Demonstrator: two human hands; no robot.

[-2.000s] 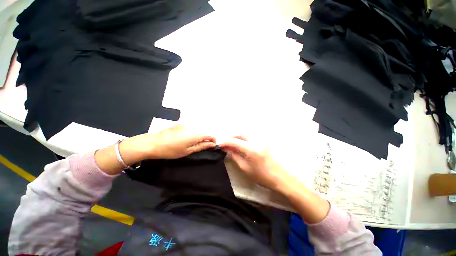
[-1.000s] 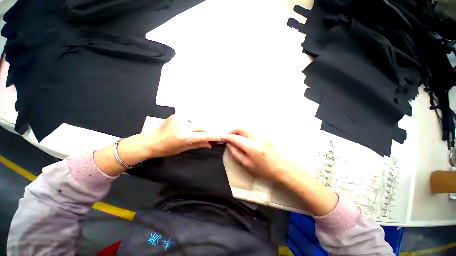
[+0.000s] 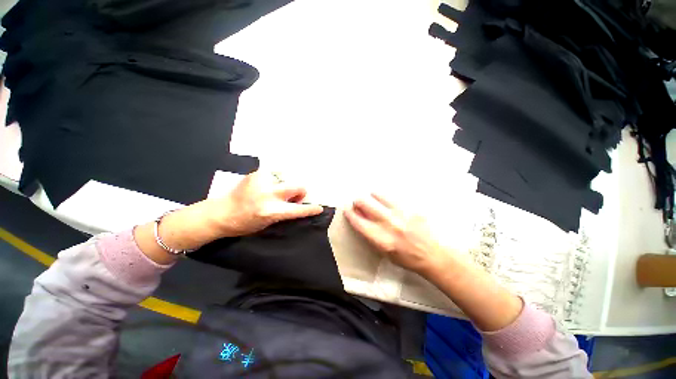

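A black cut panel lies at the table's front edge and hangs down against the apron. My left hand rests on the panel's top edge, with the index finger stretched along it towards the right corner. The fingers hide most of this edge, and I cannot tell whether they pinch it. My right hand is just right of the panel's corner, on the pale board, fingers bent and a little apart, holding nothing.
A fanned black pile lies at the left and another black pile at the right. Thin black strips hang beyond it. Glue marks cover the front right of the table. A brown-orange bottle lies far right. A blue crate is below the edge.
My right hand has let go of the panel's edge and moved slightly right. My left index finger now lies stretched along the edge, and the panel's right corner shows.
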